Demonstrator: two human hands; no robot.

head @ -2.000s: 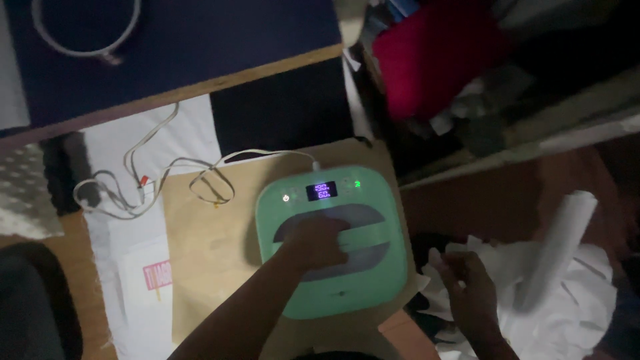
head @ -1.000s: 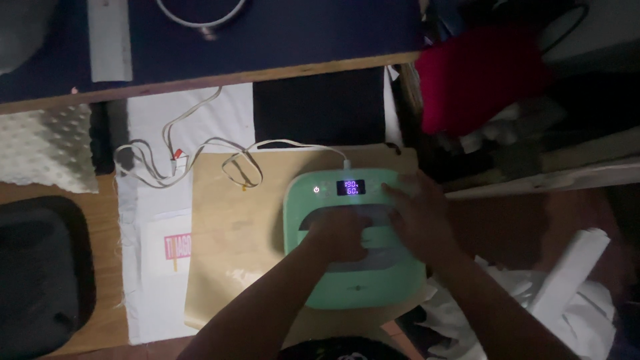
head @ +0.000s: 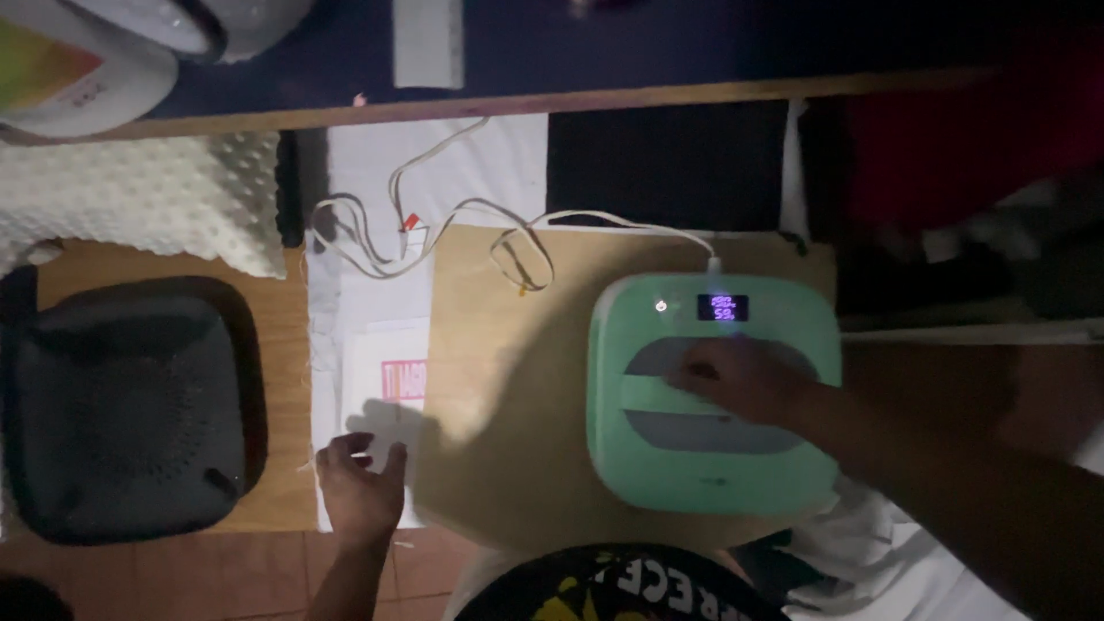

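A mint-green portable heat press [head: 716,483] with a lit display lies on a sheet of brown paper [head: 509,431]. My right hand [head: 742,379] is closed around the press's handle, between its grey recesses. At the left, my left hand [head: 362,492] hovers at or just over the white cloth [head: 371,293], fingers apart and holding nothing. Beside its fingertips is a white piece with a pink print [head: 404,379], its right part under the brown paper. A pale power cord [head: 604,216] runs from the top of the press in loops over the cloth.
A dark grey base tray [head: 129,414] rests on the wooden surface at left, below a dotted cream fabric [head: 138,198]. A blue raised surface with a wooden edge [head: 655,97] spans the back. Crumpled white material [head: 871,552] lies at lower right, red fabric [head: 957,164] at upper right.
One second ago both hands were at the press. My left hand is now at the pink print on the left, and my right hand is on the handle. The view has shifted.
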